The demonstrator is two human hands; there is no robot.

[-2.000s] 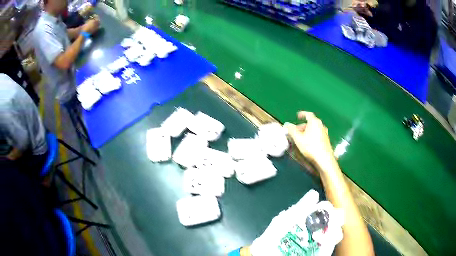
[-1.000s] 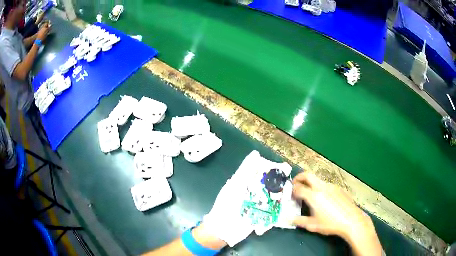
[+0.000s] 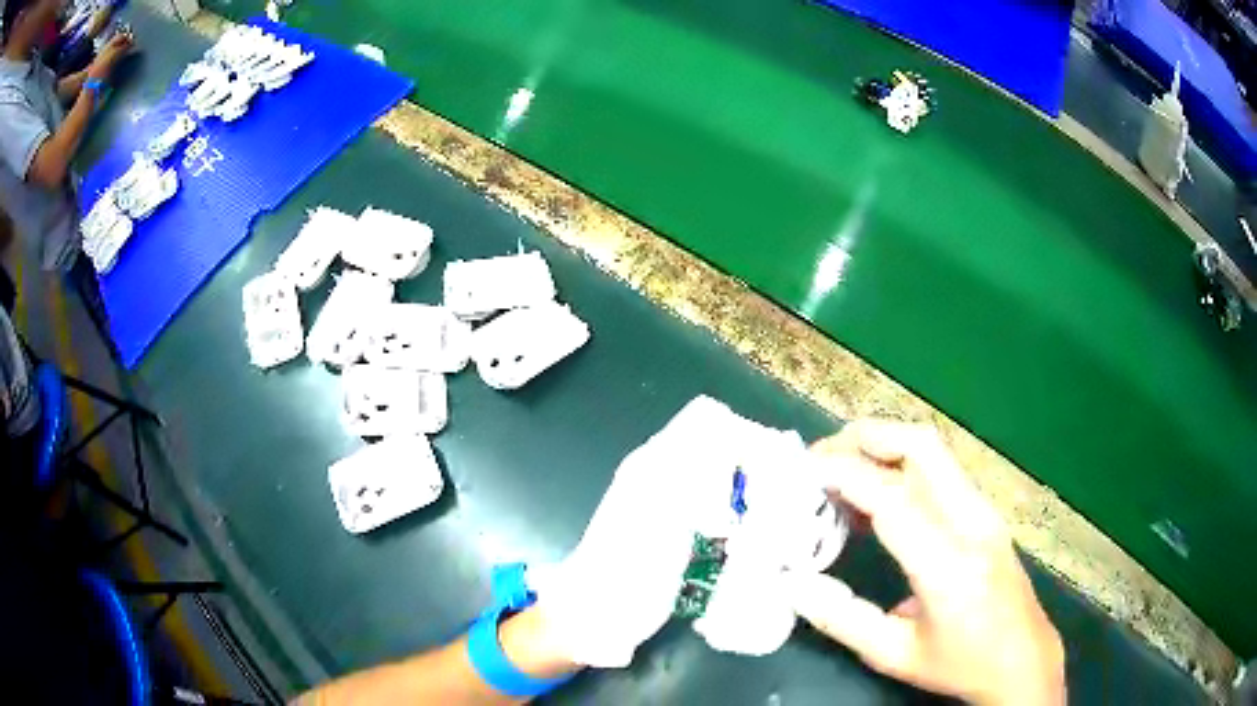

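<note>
My left hand point(image 3: 648, 538), in a white glove with a blue wrist strap point(image 3: 499, 632), holds a part-assembled unit. A strip of green circuit board point(image 3: 702, 575) and a bit of blue wire point(image 3: 740, 490) show between the glove's fingers. My bare right hand point(image 3: 937, 566) is at the unit's right side, thumb and fingers around a white rounded part point(image 3: 823, 531). White glove and white plastic blend, so their edges are hard to tell. The black round piece is not visible. Several white socket covers point(image 3: 387, 483) lie in a group on the dark green bench to the left.
A green conveyor belt point(image 3: 662, 138) runs beyond the worn pale edge point(image 3: 607, 255), carrying a board-and-plug set point(image 3: 903, 102). A blue sheet point(image 3: 248, 179) holds white parts at upper left. A person point(image 3: 35, 124) stands beyond. A whitish bottle point(image 3: 1166, 145) stands across the belt.
The right hand has come from the belt-side edge to the left hand. A white part now covers much of the board, and the black piece is hidden. Belt items have shifted in view.
</note>
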